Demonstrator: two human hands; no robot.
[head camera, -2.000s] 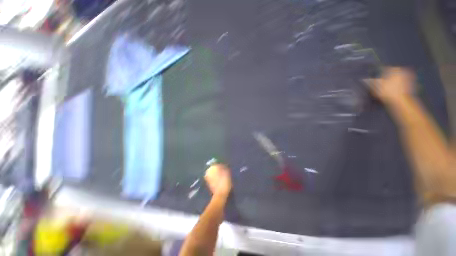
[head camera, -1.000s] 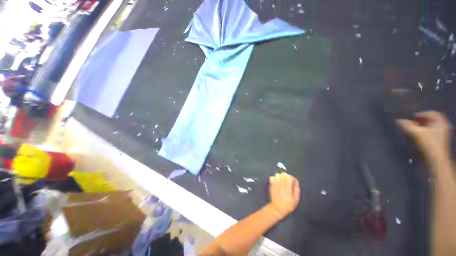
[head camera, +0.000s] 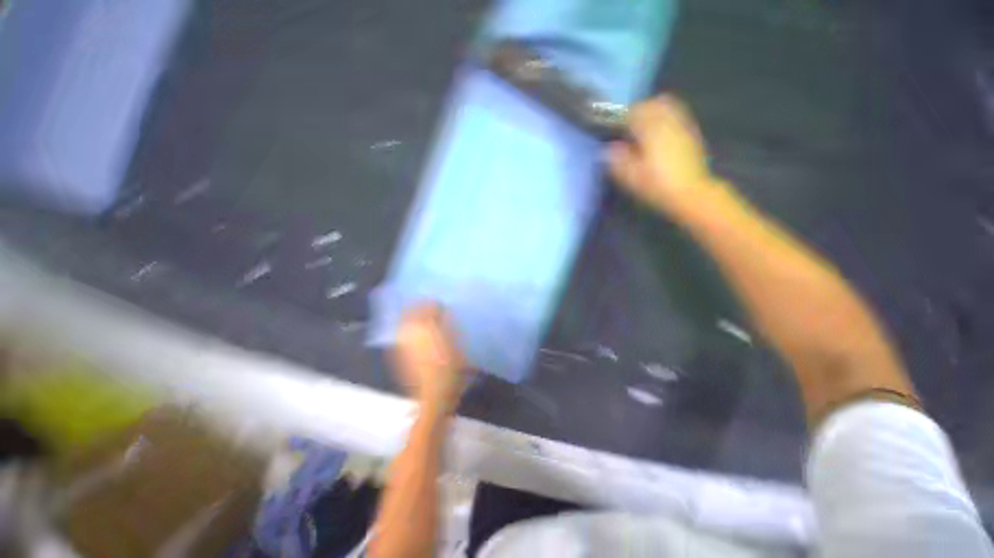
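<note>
A light blue folded fabric strip (head camera: 491, 207) lies on the dark table, running from the top middle down toward the near edge. A dark bar, which looks like a cutting weight (head camera: 550, 87), lies slantwise across it. My right hand (head camera: 659, 153) grips the right end of this bar at the strip's right side. My left hand (head camera: 427, 347) is on the strip's near end; blur hides whether its fingers pinch the cloth. The frame is blurred.
A flat periwinkle fabric panel (head camera: 82, 98) lies at the table's upper left. Small scraps (head camera: 327, 238) are scattered around the strip. The pale table edge (head camera: 294, 398) runs in front of me. A brown box (head camera: 164, 480) and something yellow (head camera: 76, 409) are below at the left.
The view has shifted left and closer to the strip. My left hand has come onto its near end. My right hand now holds the dark bar across the strip. The red-handled shears are out of view.
</note>
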